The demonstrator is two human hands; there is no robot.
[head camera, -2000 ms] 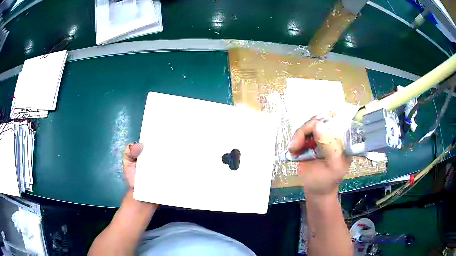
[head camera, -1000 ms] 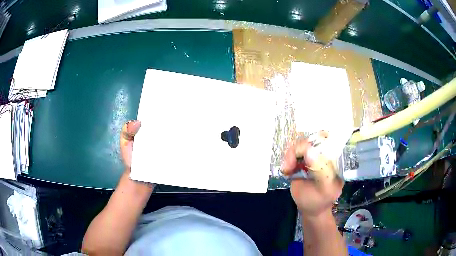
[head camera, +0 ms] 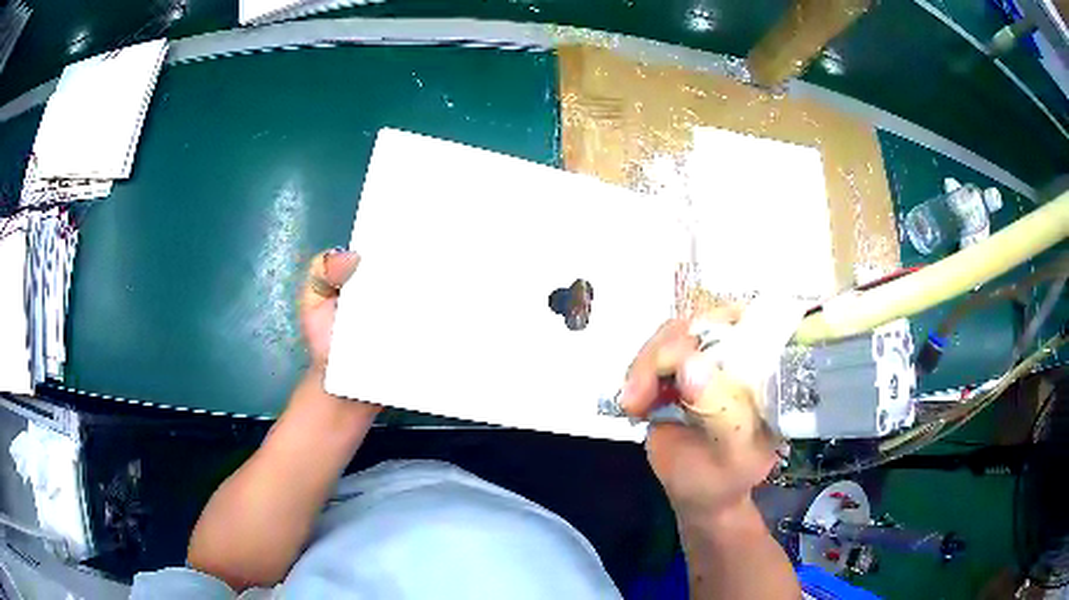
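Observation:
A white back shell with a dark three-lobed wire hole is held tilted in front of me. My left hand grips its left edge, thumb on top, other fingers hidden beneath. My right hand is closed around the glue gun, a bulky grey-white body joined to a thick pale-yellow hose. The nozzle end is at the shell's lower right corner; whether it touches is unclear. A plain white sheet lies on the brown work board.
White panels with thin red wires are stacked at the left, above more stacked white sheets. A clear bottle stands at the right. A brown block is at the top right. Cables run along the right edge.
The view has shifted, so the bench appears higher. The shell has moved slightly right relative to the board. My right hand has brought the gun left, from beside the shell to its lower right corner.

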